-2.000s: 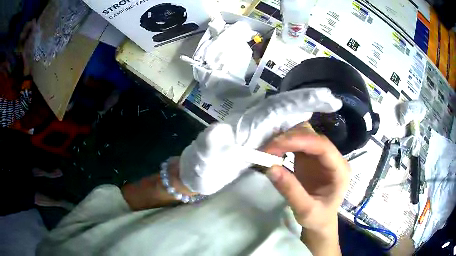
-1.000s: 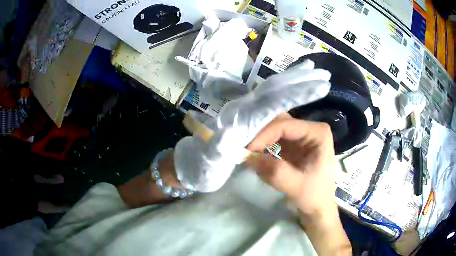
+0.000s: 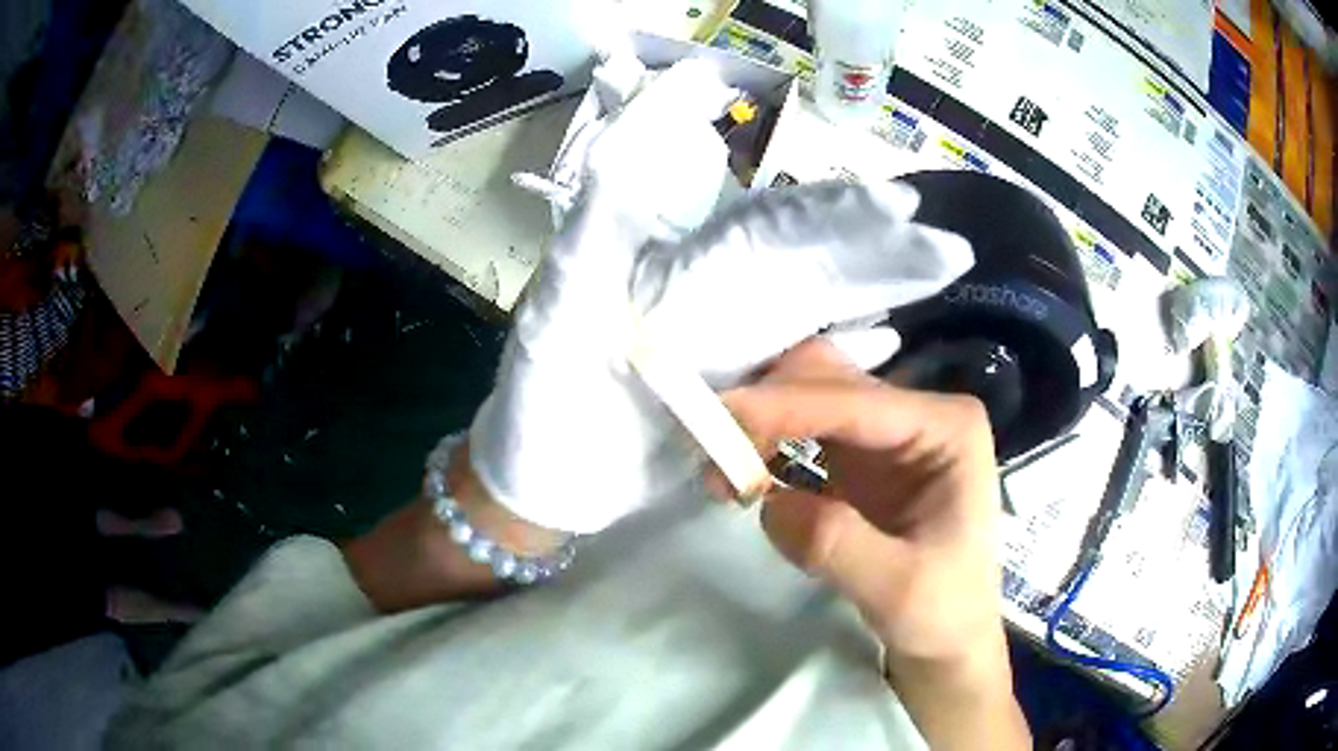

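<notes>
My left hand (image 3: 668,316) wears a white glove, its fingers extended and thumb raised, with a bluish bead bracelet at the wrist. It grips nothing. My bare right hand (image 3: 895,499) pinches a pale cream band (image 3: 702,421) between thumb and fingers. The band is stretched from the gloved palm; whether it loops behind the hand is hidden. A black desk fan (image 3: 1013,301) lies on the bench beyond my hands, brand lettering on its housing. My gloved fingers overlap its left side in the view.
A small open box (image 3: 766,129) with crumpled white cloth stands behind my left hand. A translucent bottle (image 3: 854,52) is at the top. A printed carton (image 3: 345,74) is at upper left. A thin dark tool (image 3: 1118,477), blue cord and black bar (image 3: 1224,514) lie right.
My gloved thumb has spread upward away from the fingers. The band, earlier by the glove's cuff, now lies across the palm, pulled by my right hand.
</notes>
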